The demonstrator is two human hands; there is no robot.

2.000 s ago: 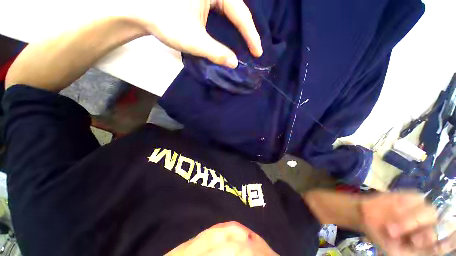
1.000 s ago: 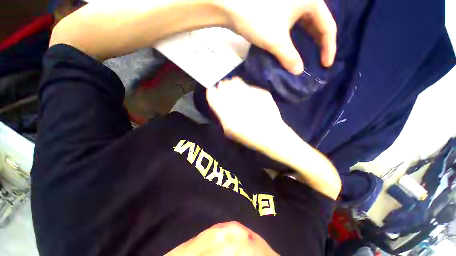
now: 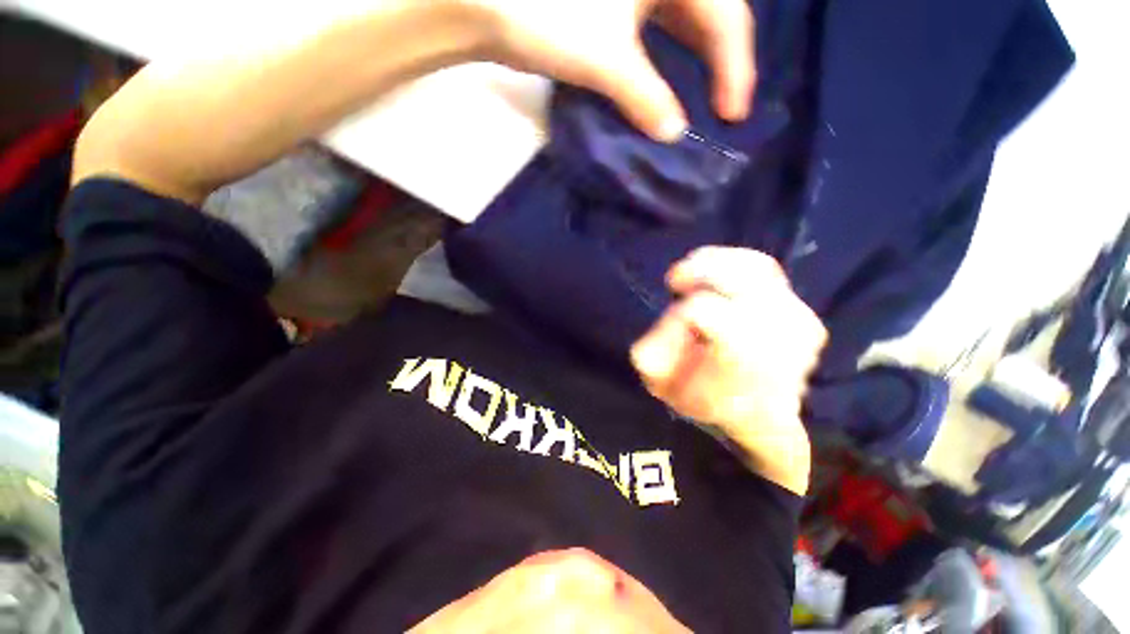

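Observation:
A dark navy garment (image 3: 917,161) hangs over the table edge in front of me. My left hand (image 3: 700,112) comes in from the upper left, cut off at the top, with thumb and finger on a navy pocket piece (image 3: 644,167). A white stitch line (image 3: 714,146) runs from the thumb tip. The cloth below it is shinier. My right hand (image 3: 731,341) is curled over the lower part of the garment, below and right of my left hand, and slightly blurred. No needle or thread shows at its fingers. Faint white basting marks (image 3: 812,204) lie on the front edge.
The white table (image 3: 434,136) shows left of the garment and at the right. A navy sleeve end (image 3: 911,409) lies at the right. A white roll-like item (image 3: 1026,382) and cluttered dark items are at the far right, with red cloth (image 3: 867,508) below.
My right hand has come from the lower right, passed across to the garment's left edge, and is now back towards the middle, curled. My left hand stays at the pocket piece; the view has shifted.

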